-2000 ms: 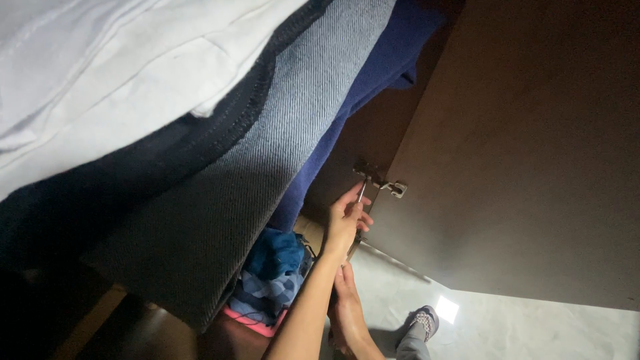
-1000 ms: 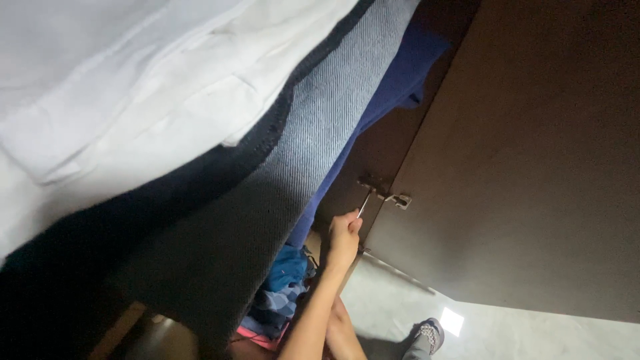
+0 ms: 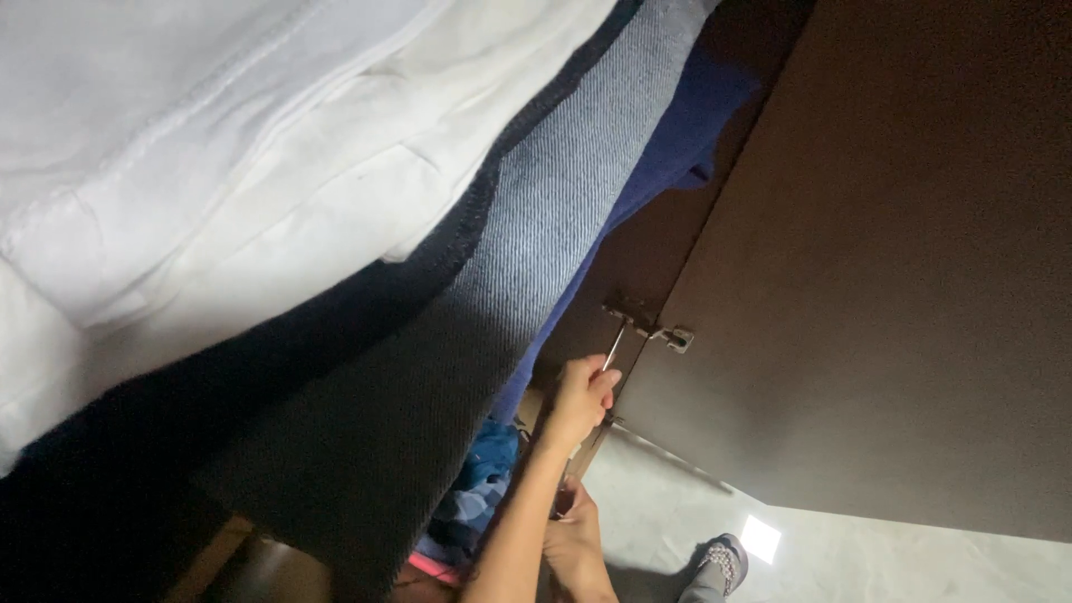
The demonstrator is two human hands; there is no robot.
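Note:
My left hand [image 3: 582,398] grips a thin metal-shafted tool [image 3: 616,343], apparently a screwdriver. Its tip meets the plate of a metal cabinet hinge [image 3: 630,313] on the dark inner side panel. The hinge's cup end [image 3: 677,338] is on the brown cabinet door [image 3: 871,293]. Below my left hand, my right hand [image 3: 574,532] is beside the panel's lower edge with its fingers bent. Whether it holds anything cannot be made out. The tool's handle is hidden in my left hand.
White cloth [image 3: 276,167], a ribbed grey garment [image 3: 553,193] and a blue garment [image 3: 670,142] hang at the left and centre. Folded patterned clothes [image 3: 473,494] lie below. A foot in a patterned shoe [image 3: 722,563] rests on the pale floor [image 3: 837,557].
My right hand, mostly hidden behind the left forearm one second ago, now shows below the left hand. The tool remains at the hinge.

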